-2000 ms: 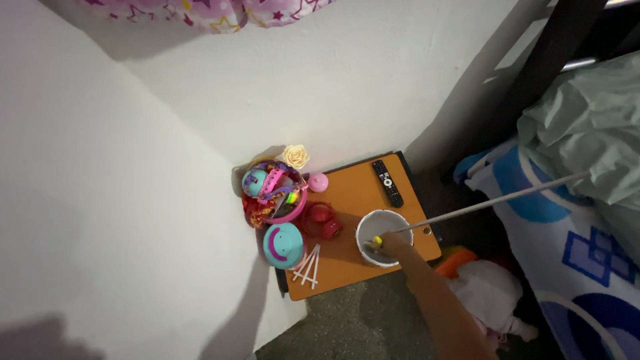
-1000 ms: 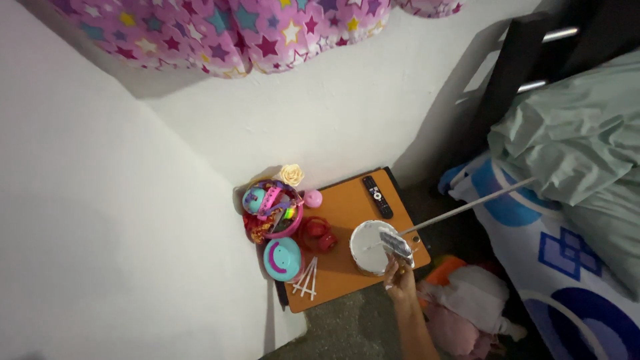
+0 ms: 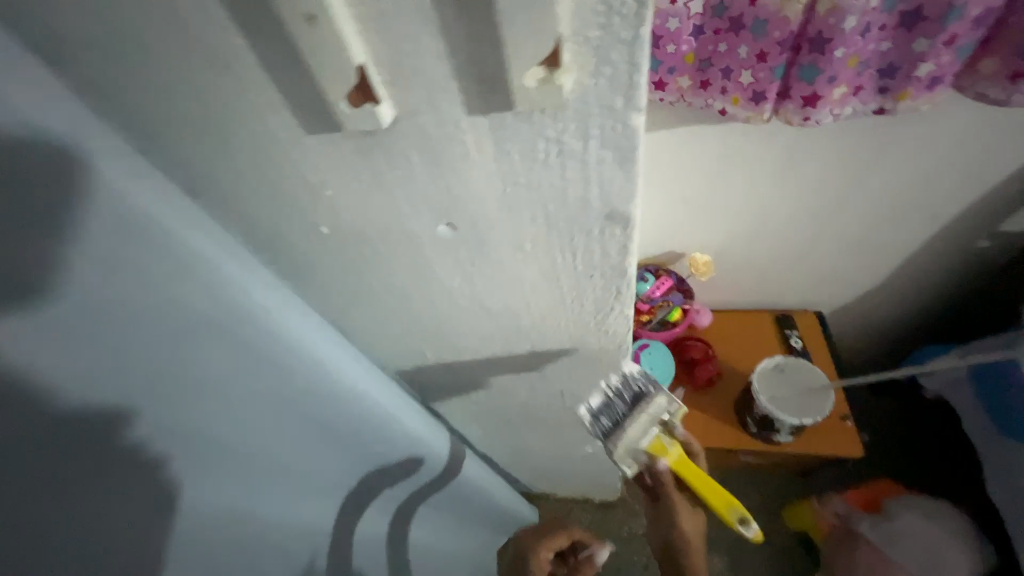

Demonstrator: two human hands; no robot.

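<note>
My right hand (image 3: pixel 668 492) grips a wide paintbrush (image 3: pixel 640 420) near its metal ferrule. The yellow handle points down and right, and the dark bristles carry white paint. The brush is in front of the grey-white wall end (image 3: pixel 512 280); whether it touches cannot be told. My left hand (image 3: pixel 552 550) is at the bottom edge with curled fingers; something white shows at a fingertip, paint or a small thing. A bucket (image 3: pixel 792 392) with white paint stands on the orange table (image 3: pixel 728 428), with a long thin stick (image 3: pixel 920 370) reaching over its rim.
On the table are a black remote (image 3: pixel 792 334), a red object (image 3: pixel 696 362), a turquoise lid or bowl (image 3: pixel 654 362) and a pink basket of small items (image 3: pixel 668 308). A star-patterned pink curtain (image 3: pixel 808 56) hangs above. A pale blue surface (image 3: pixel 264 360) slopes along the left.
The brush in my right hand has left the bucket and is now before the wall end. My left hand has come into view. The view has swung left.
</note>
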